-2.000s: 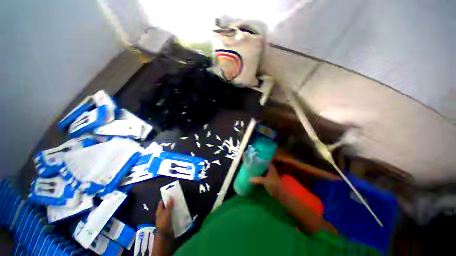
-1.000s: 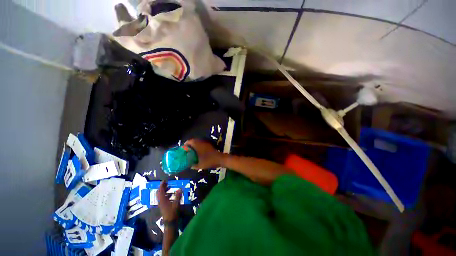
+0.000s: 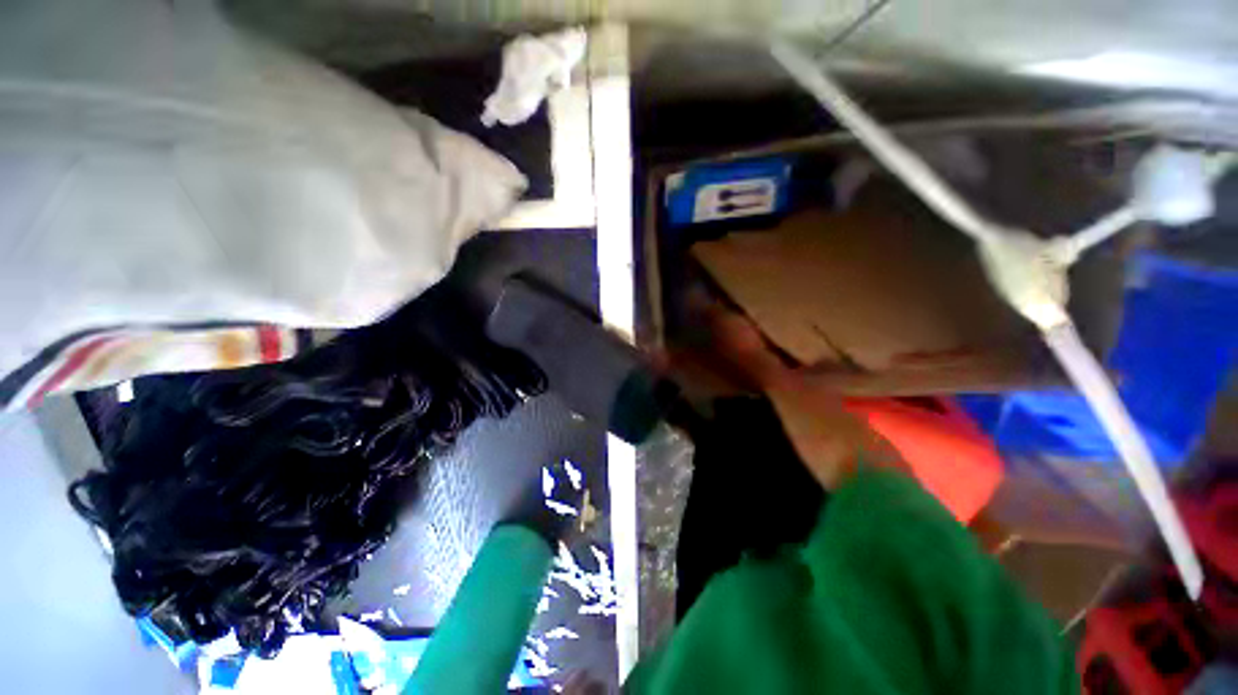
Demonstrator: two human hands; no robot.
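A teal-green bottle (image 3: 482,611) lies at a slant over the table near the bottom centre, its dark end toward the white scraps. A dark, rounded handheld item (image 3: 564,346) lies across the table's pale edge. My right hand (image 3: 747,360) is blurred just right of that edge, close to the item's black end. Whether it grips the item cannot be told. A small skin-toned patch at the bottom edge may be my left hand (image 3: 584,683), almost wholly cut off.
A cream tote bag (image 3: 272,204) fills the upper left, beside tangled black cables (image 3: 272,475). White scraps (image 3: 584,577) lie near the pale table edge (image 3: 616,177). Right of it are a brown carton (image 3: 883,299), a blue-white retail box (image 3: 729,193), a fan-like white frame (image 3: 1025,278) and blue crates (image 3: 1181,367).
The view has moved nearer the tote bag and cables. The bottle has left my right hand, which has moved to the table edge by the dark item. My left hand has dropped almost out of view.
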